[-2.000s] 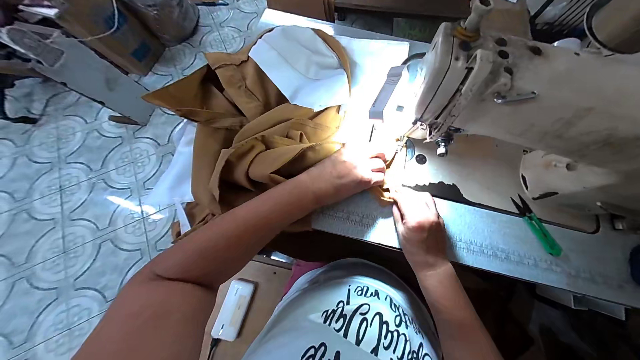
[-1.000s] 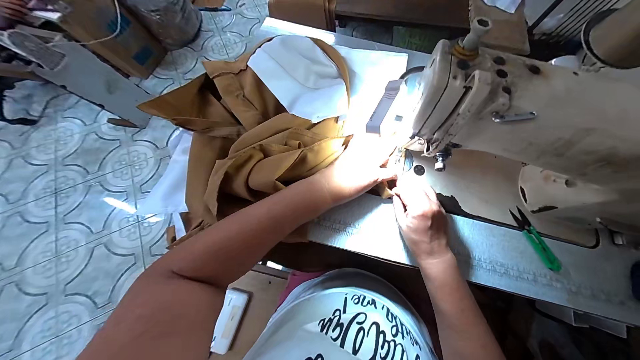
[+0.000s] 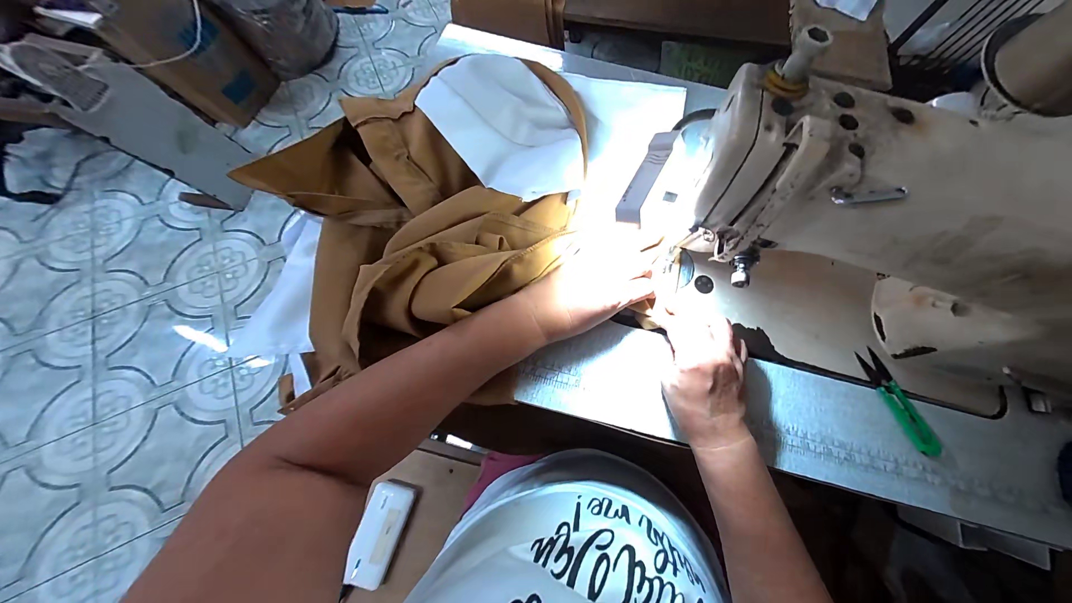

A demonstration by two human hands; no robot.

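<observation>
A brown fabric garment (image 3: 469,243) with white lining pieces (image 3: 511,126) lies bunched on the sewing table, left of the industrial sewing machine (image 3: 837,176). My left hand (image 3: 590,289) presses and grips the garment's edge just left of the needle area. Close by, my right hand (image 3: 708,368) has its fingertips on a small end of the same brown fabric, in front of the presser foot. Bright light washes out the fingertips and the stitching spot. Green-handled thread snips (image 3: 909,414) rest on the table to the right of my right hand.
A grey block-shaped object (image 3: 645,180) stands beside the needle area. The table's front edge (image 3: 620,427) bears ruler-like marks. A white power bank-like device (image 3: 381,536) lies below on a brown surface. A cardboard box (image 3: 201,63) stands on the tiled floor at upper left.
Both hands stay near the needle with the brown fabric. The left hand's fingers look more extended than two seconds ago. The view has shifted slightly.
</observation>
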